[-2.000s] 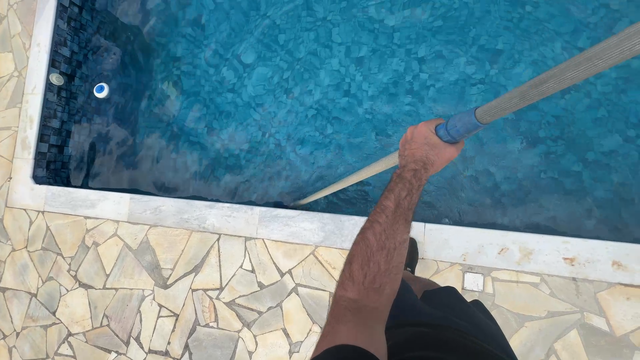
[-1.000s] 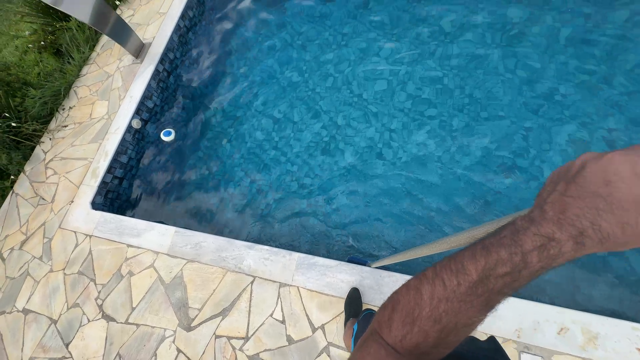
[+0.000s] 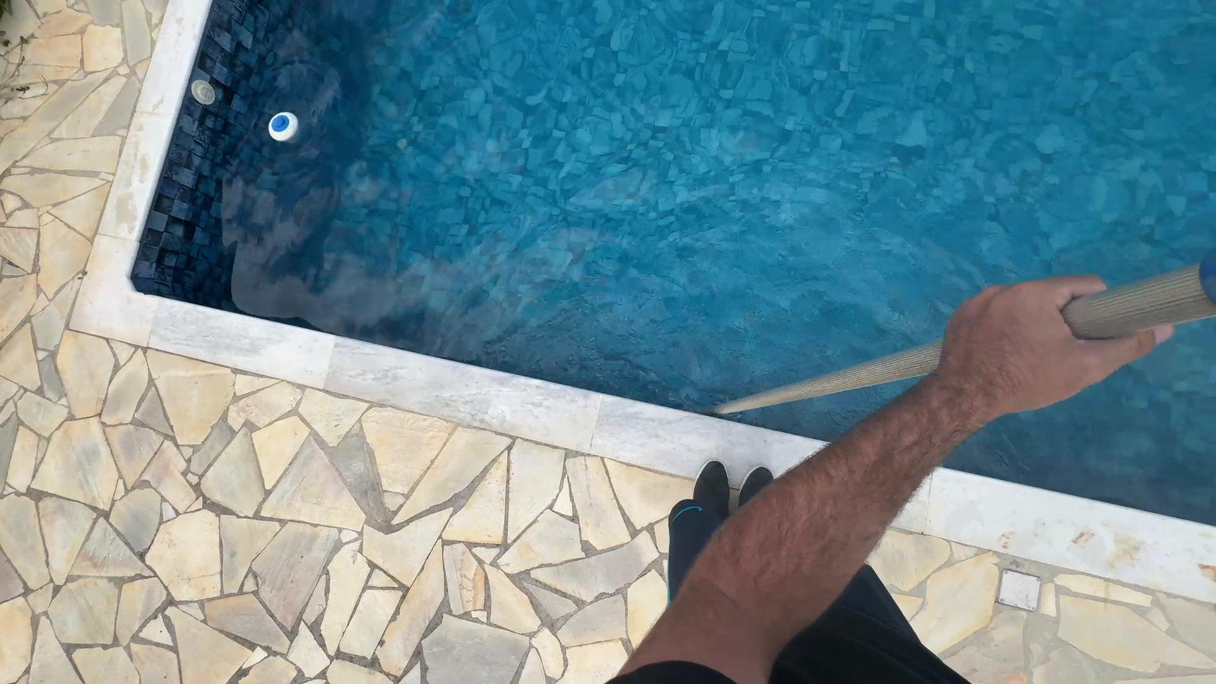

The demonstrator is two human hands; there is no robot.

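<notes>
My left hand point(image 3: 1026, 344) is closed around a long ribbed telescopic pole point(image 3: 841, 375), right of centre over the pool. From my hand the pole slants down to the left into the water beside the near coping, where its lower end is hidden. Its upper part runs out at the right edge, where a bit of blue collar point(image 3: 1207, 277) shows. My right hand is out of view. Blue water fills the tiled pool point(image 3: 665, 190).
White stone coping point(image 3: 456, 389) borders the pool, with irregular stone paving point(image 3: 313, 494) outside it. My dark shoes point(image 3: 712, 486) stand at the coping. A white and blue round float point(image 3: 282, 126) and a round wall fitting point(image 3: 202, 92) are at upper left. A square cover point(image 3: 1019, 589) lies lower right.
My left hand, cut off at the right edge one second ago, shows fully again on the pole. It was against the blue collar two seconds ago and now grips farther below it.
</notes>
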